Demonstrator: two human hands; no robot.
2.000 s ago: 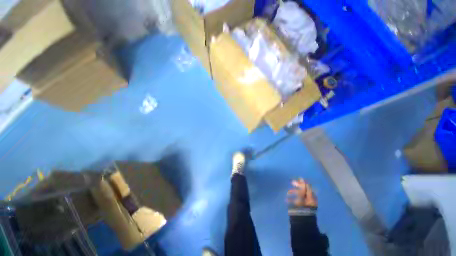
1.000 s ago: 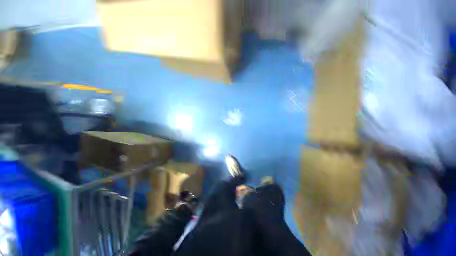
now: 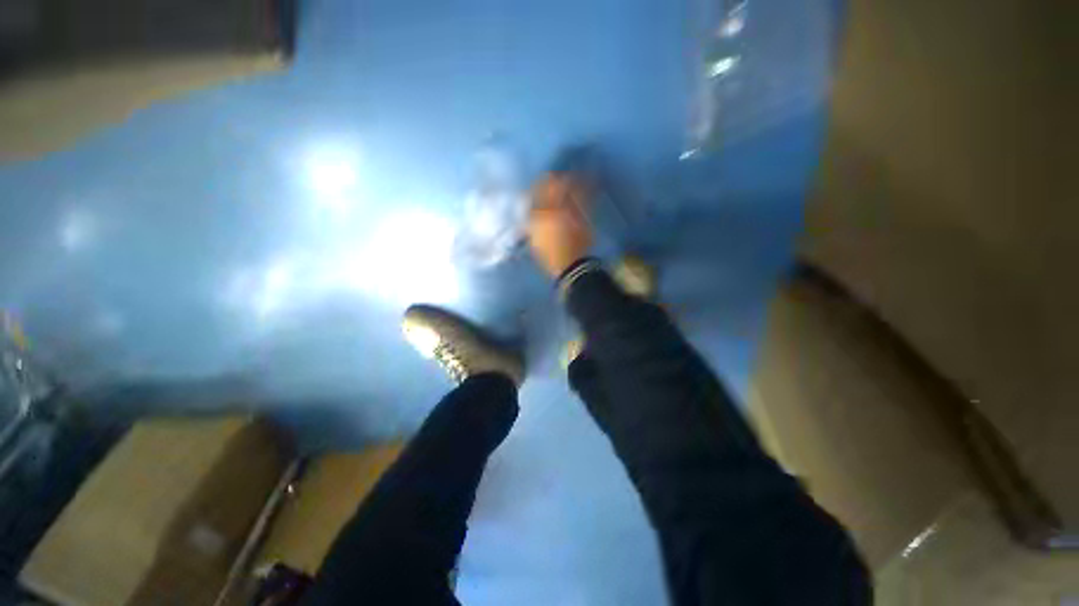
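A crumpled clear bag (image 3: 491,213), blurred, lies on the blue floor near the middle of the view. My right hand (image 3: 559,223) is down low, just right of the bag, with my dark sleeve reaching up from the lower right. The hand is blurred, and I cannot tell whether its fingers touch or hold the bag. My left hand is not in view.
My shoe (image 3: 456,343) stands below the bag; the other is partly behind my sleeve. Large cardboard boxes (image 3: 876,426) fill the right side. More cartons (image 3: 142,509) are at lower left and upper left. Another clear bag (image 3: 757,89) lies at the top right.
The view has moved down and closer to the floor. The clear bag appears larger. My right hand, barely visible between the legs a second ago, is now extended beside the bag.
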